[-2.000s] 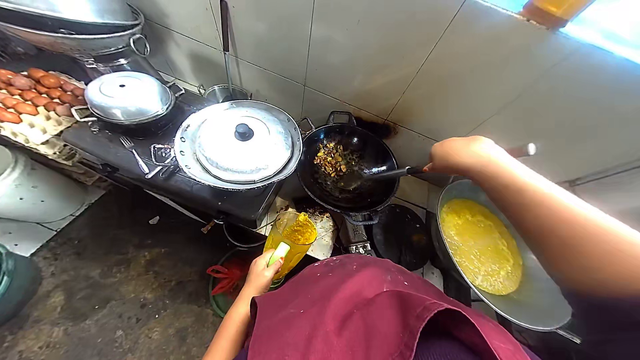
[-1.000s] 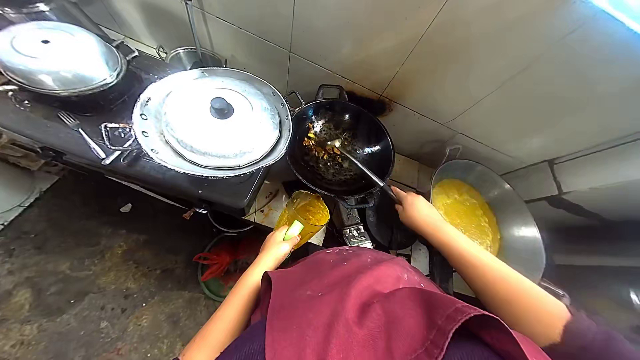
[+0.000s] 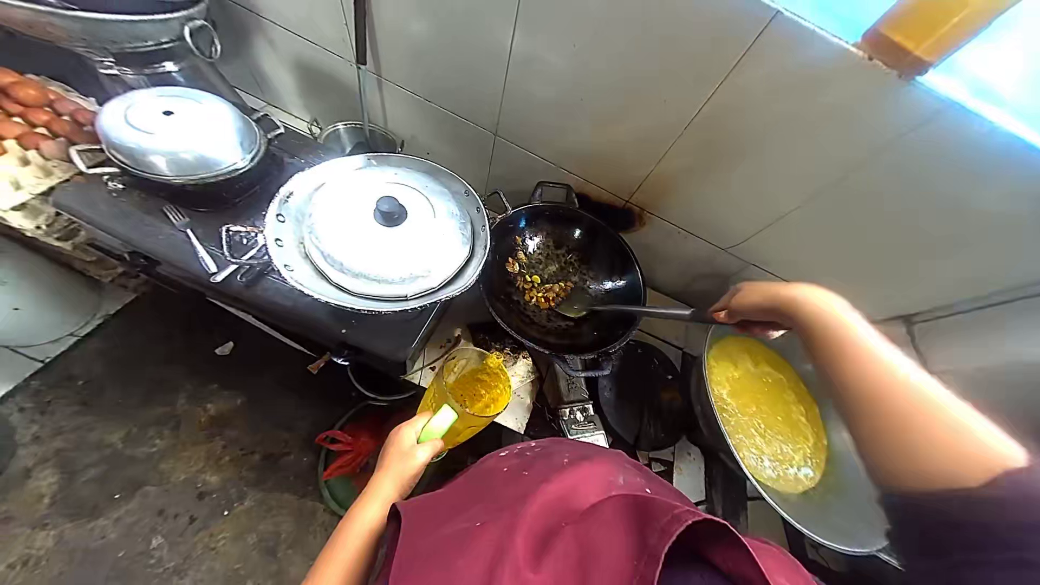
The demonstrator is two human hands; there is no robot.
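Observation:
My left hand [image 3: 410,451] grips the light green handle of a clear jug [image 3: 467,394] that holds a thick yellow-orange paste and leans toward the wok. My right hand [image 3: 751,309] is closed around the handle of a metal ladle or spatula [image 3: 642,311]. The tool's head rests inside a black wok [image 3: 609,252], against browned chopped bits [image 3: 540,291] at the left of its bowl. The wok stands on a stove between my two hands.
Left of the wok stands a wide lidded aluminium pot [image 3: 390,260], then a smaller lidded pan [image 3: 179,134], a fork [image 3: 191,238] and eggs [image 3: 41,114] in trays. At right, a large pan holds bubbling yellow liquid [image 3: 766,414]. A tiled wall [image 3: 617,97] rises behind.
My right hand and the utensil have swung from the wok's lower right to its right side, over the edge of the large pan. The jug stays in my left hand. The view has shifted.

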